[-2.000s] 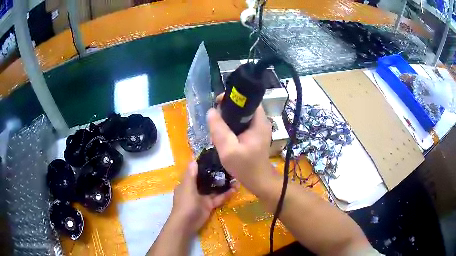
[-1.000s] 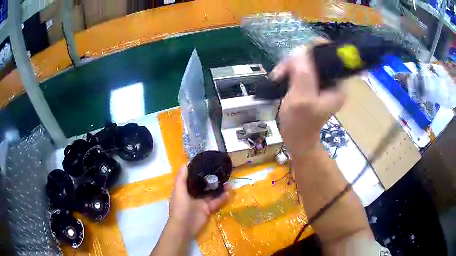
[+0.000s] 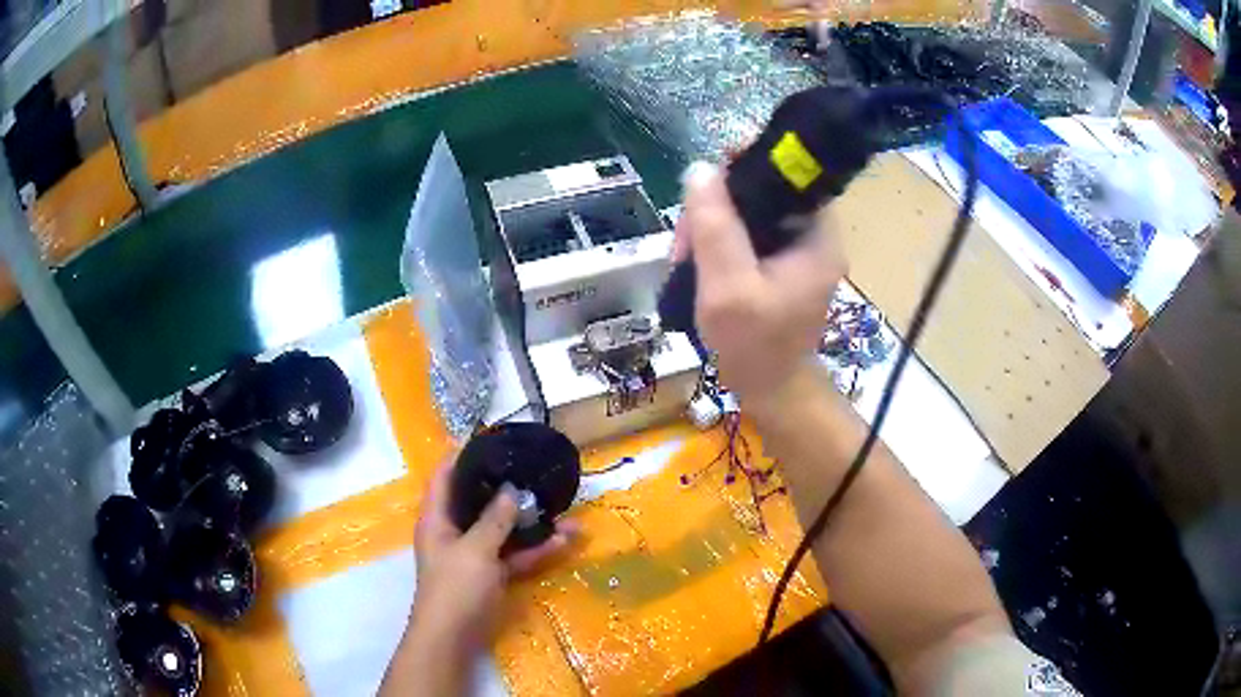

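Note:
My left hand [image 3: 470,545] holds a round glossy black housing [image 3: 534,463], its thumb on a small silver-white component [image 3: 523,509] at the centre; a thin dark lead sticks out to the right. My right hand [image 3: 762,293] is closed around a black electric screwdriver [image 3: 776,177] with a yellow sticker, tilted with its lower end down-left. The driver tip is not clearly visible. The cream-grey screw feeder [image 3: 572,293] stands just left of the driver, behind the housing. A black cord hangs from the driver over my right forearm.
Several black housings [image 3: 221,569] cluster at left. A clear pointed bag [image 3: 447,286] stands beside the feeder. Wired components [image 3: 852,335] lie partly behind my right arm. A cardboard sheet [image 3: 1000,327] and blue tray [image 3: 1055,204] lie at right. The green belt [image 3: 177,252] runs behind.
The driver has come away from the housing, swung right, and is now nearer the feeder. My left thumb has moved onto the component in the housing. The whole view has shifted.

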